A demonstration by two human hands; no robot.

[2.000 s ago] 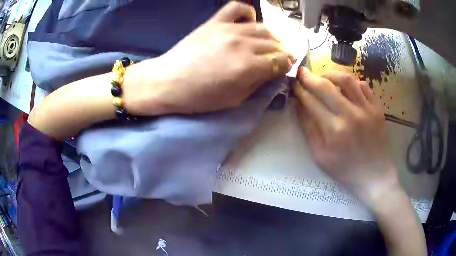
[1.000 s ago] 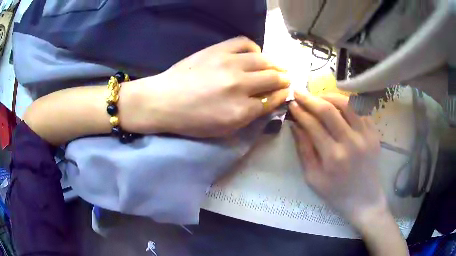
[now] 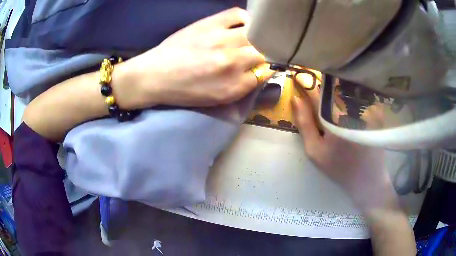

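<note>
The garment's dark navy cloth [image 3: 125, 25] is spread left of the machine head, with paler grey-blue cloth [image 3: 150, 150] below it, hanging over the table edge. My left hand [image 3: 205, 65], with a bracelet and ring, lies over the cloth, its fingers curled on the cloth edge at the needle area; the fingertips are partly hidden. My right hand [image 3: 340, 155] lies on the table with one finger pointing up to the needle area; its other fingers are behind the machine head and guard. The cream machine head [image 3: 340, 35] covers the upper right. The needle tip cannot be made out.
The yellowish bed cover [image 3: 287, 107] glows under the lamp. Scissors' black handles [image 3: 417, 172] show faintly at right. The white table [image 3: 260, 165] has ruler marks along its front edge. A red object [image 3: 5, 147] is at the far left, and my dark lap is below.
The machine head now fills more of the upper right and covers the fingertips and part of my right hand. The white piece between the fingertips is no longer visible.
</note>
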